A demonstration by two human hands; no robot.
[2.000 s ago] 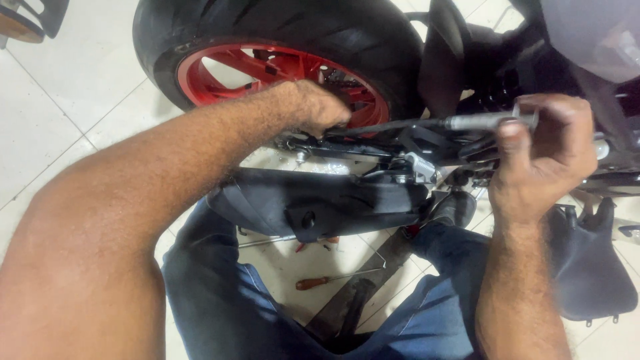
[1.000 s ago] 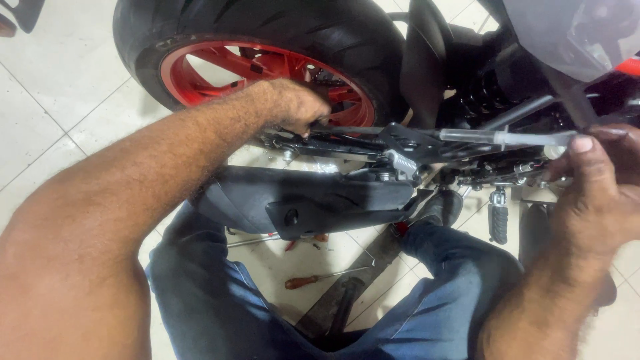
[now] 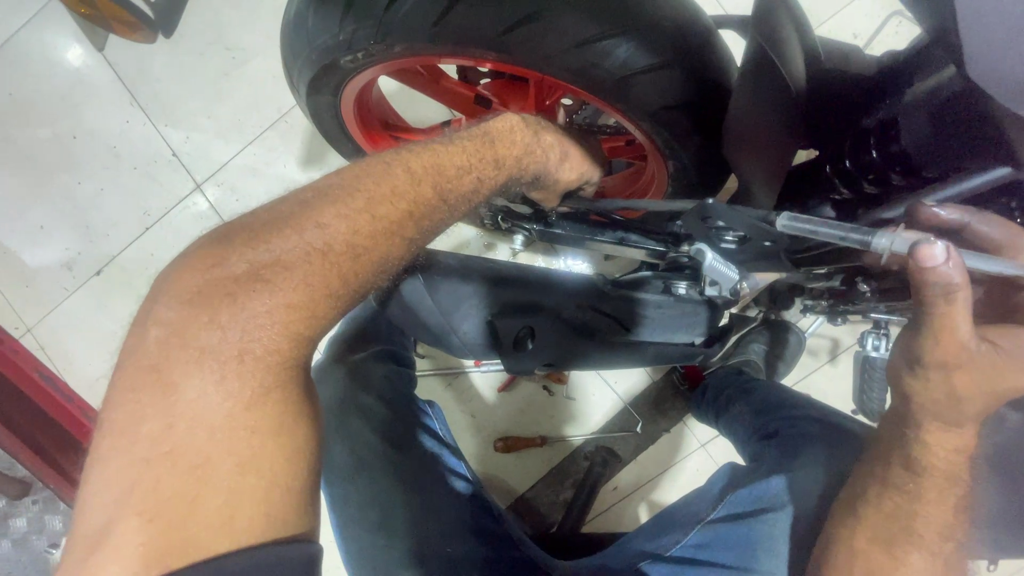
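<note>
My left hand (image 3: pixel 560 164) reaches in beside the red wheel rim (image 3: pixel 380 104), at the end of a dark thin tube (image 3: pixel 656 205); its fingertips are hidden, so its hold cannot be made out. My right hand (image 3: pixel 944 320) grips a clear plastic syringe (image 3: pixel 832 230) with its plunger pulled well out, the thumb on top near the barrel flange. The tube runs between my left hand and the syringe's tip. Beneath lie the motorcycle's black swingarm parts (image 3: pixel 600 234) and a metal bracket with a spring (image 3: pixel 716 270). A black exhaust cover (image 3: pixel 560 312) extends above my knees.
The rear tyre (image 3: pixel 512 32) stands at the top. A footpeg (image 3: pixel 870 376) hangs at the right. On the tiled floor between my legs lie a hooked tool with a wooden handle (image 3: pixel 518 443) and a dark beam (image 3: pixel 640 416). A red metal edge (image 3: pixel 44 416) is at the left.
My right hand has moved to the right, away from the syringe's tip, and the plunger now shows pulled out of the barrel. My left hand stays by the wheel.
</note>
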